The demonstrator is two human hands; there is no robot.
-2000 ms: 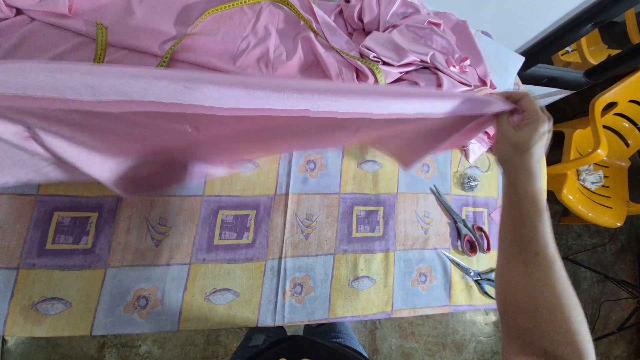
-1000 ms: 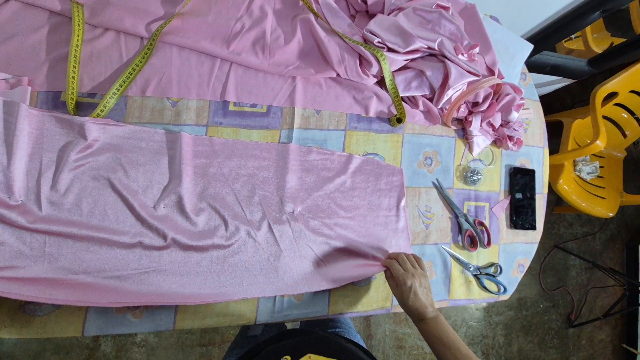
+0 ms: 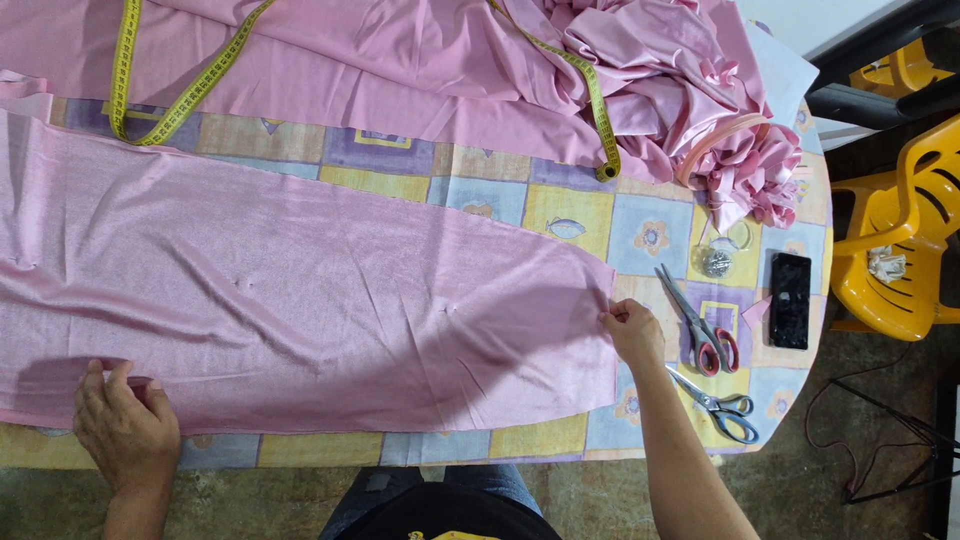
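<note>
A long panel of pink fabric (image 3: 300, 270) lies across the patterned tablecloth, with wrinkles and small pinched spots in it. My left hand (image 3: 127, 420) rests on its near edge at the lower left, fingers slightly spread. At the panel's narrower right end, my right hand (image 3: 632, 328) pinches the edge between thumb and fingers. Farther back lies more pink fabric (image 3: 420, 82), bunched at the right, with a yellow measuring tape (image 3: 184, 94) draped over it. Red-handled scissors (image 3: 699, 322) lie right of my right hand, and blue-handled scissors (image 3: 716, 405) lie nearer to me.
A black phone (image 3: 790, 300) lies near the table's right edge, beside a small pink fabric scrap (image 3: 756, 313). A clear container of pins (image 3: 718, 262) stands behind the scissors. Yellow plastic chair (image 3: 892, 300) is at the right, with a crumpled white thing on it.
My left hand has come into view on the panel's near edge. My right hand has moved from the panel's near right corner to farther up its right end. The panel lies flatter.
</note>
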